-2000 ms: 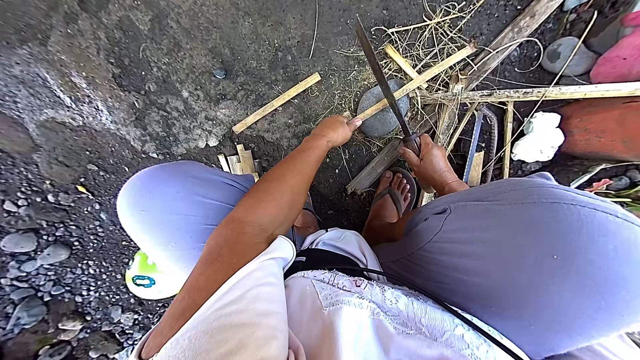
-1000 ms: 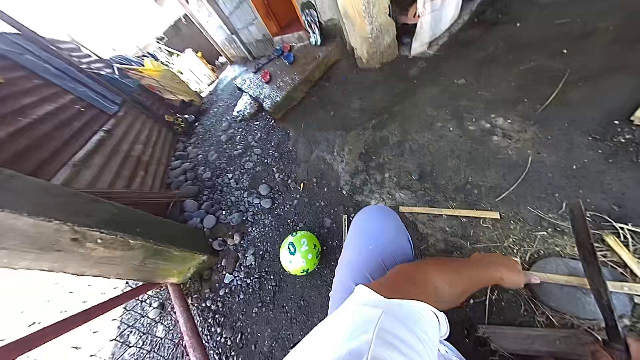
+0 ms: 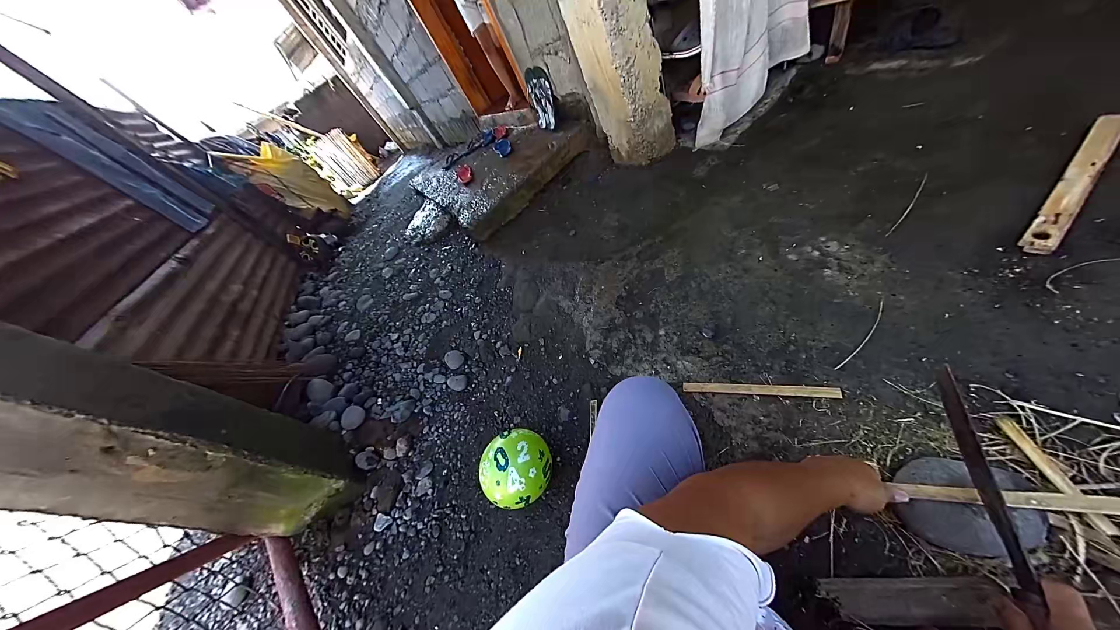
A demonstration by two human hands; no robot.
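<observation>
My left hand (image 3: 862,486) grips one end of a split bamboo strip (image 3: 954,495), which reaches right over a flat grey stone (image 3: 945,525). At the bottom right edge, my right hand (image 3: 1054,605) is closed on the handle of a long dark-bladed knife (image 3: 984,477). The blade points up and crosses in front of the strip; whether they touch I cannot tell. Another bamboo strip (image 3: 761,390) lies on the ground beyond my left forearm. Below the stone is a weathered piece of wood (image 3: 910,600).
A green ball (image 3: 516,468) lies left of my knee. A wooden board (image 3: 1072,184) is at the right. Dry plant stalks (image 3: 1024,420) litter the ground by the stone. Farther off are a concrete step (image 3: 525,175), a concrete post (image 3: 617,79) and a person's leg (image 3: 497,61) in a doorway.
The view has swung far to the left, bringing in the doorway, step and corrugated wall. A person's leg now shows in the doorway. Both hands keep hold of the strip and the knife.
</observation>
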